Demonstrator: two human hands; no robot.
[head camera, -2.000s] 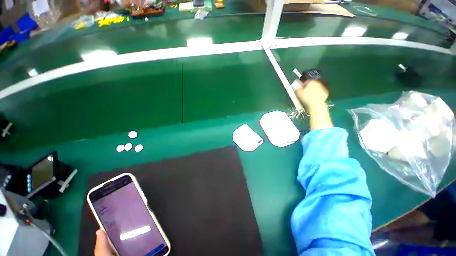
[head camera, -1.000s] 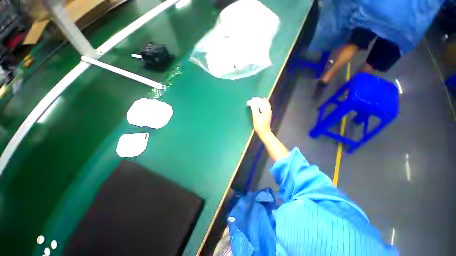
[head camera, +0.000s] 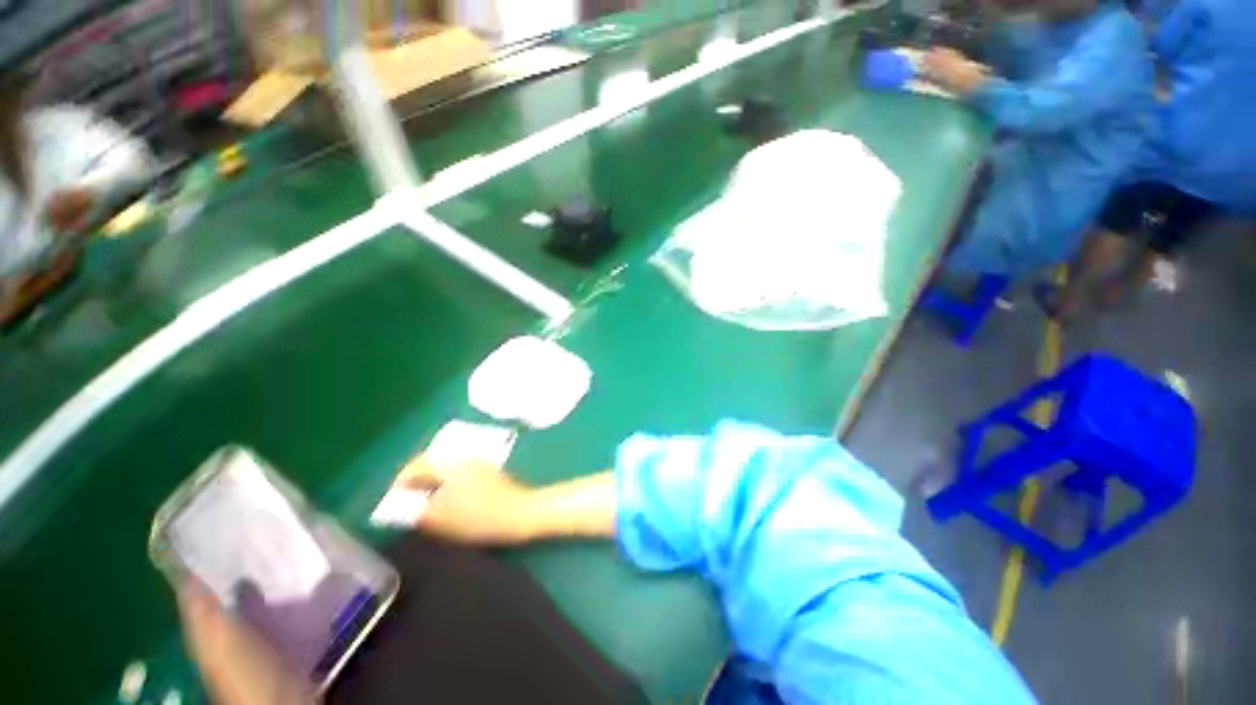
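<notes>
My left hand (head camera: 232, 647) holds the smartphone (head camera: 273, 562), its screen tilted up, at the lower left. My right hand (head camera: 475, 504) is over the dark mat's far edge, blurred, with a small white piece (head camera: 400, 506) at its fingertips. It partly covers a white pad (head camera: 473, 444); whether the fingers grip the pad too I cannot tell. A larger white pad (head camera: 530, 382) lies just beyond. The dark work mat (head camera: 475, 631) lies below my right hand.
A plastic bag with white pieces (head camera: 799, 234) lies beyond my right arm. A black unit (head camera: 581, 229) sits near the white post (head camera: 485, 262). Small white discs (head camera: 132, 680) are at lower left. Blue stool (head camera: 1088, 461) and people are at right.
My right hand has moved from the bench's right edge back to the pads by the mat. The phone and my left hand are in view again. The camera view has shifted.
</notes>
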